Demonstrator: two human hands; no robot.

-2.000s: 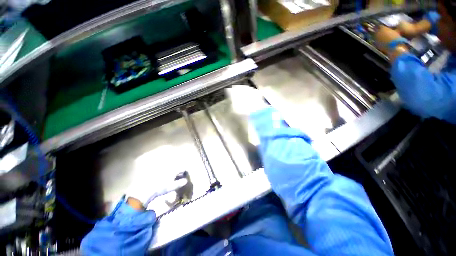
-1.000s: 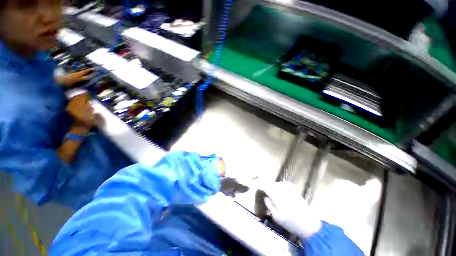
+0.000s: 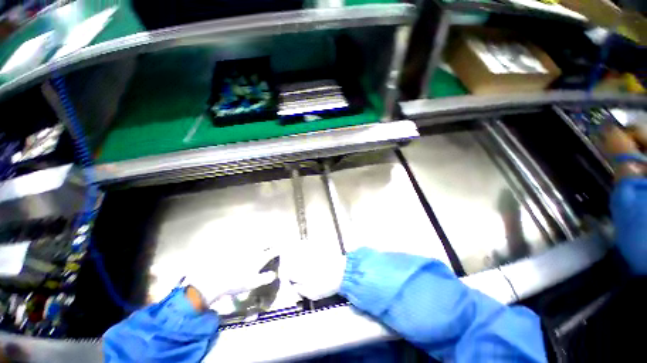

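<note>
The shiny flat plate of the conveyor lies in front of me, between pale side rails, with narrow crossbars to its right. My left hand, in a white glove, is low over the plate near the front rail. Its outline melts into the glare, so its fingers and any grip are unclear. My right hand, also white-gloved, is just right of it at the front end of the crossbars. Its fingers are overexposed, and I cannot tell whether it holds anything.
Populated circuit boards stand at left, with a blue coiled cord hanging beside them. A bin of green-blue parts, silver strips and a cardboard box sit on shelves behind. Another person's blue sleeve is at far right.
My right hand first came from the back rail to the front, near my left hand, and is still there. The view swung left, then back right. My left hand stayed near the front rail.
</note>
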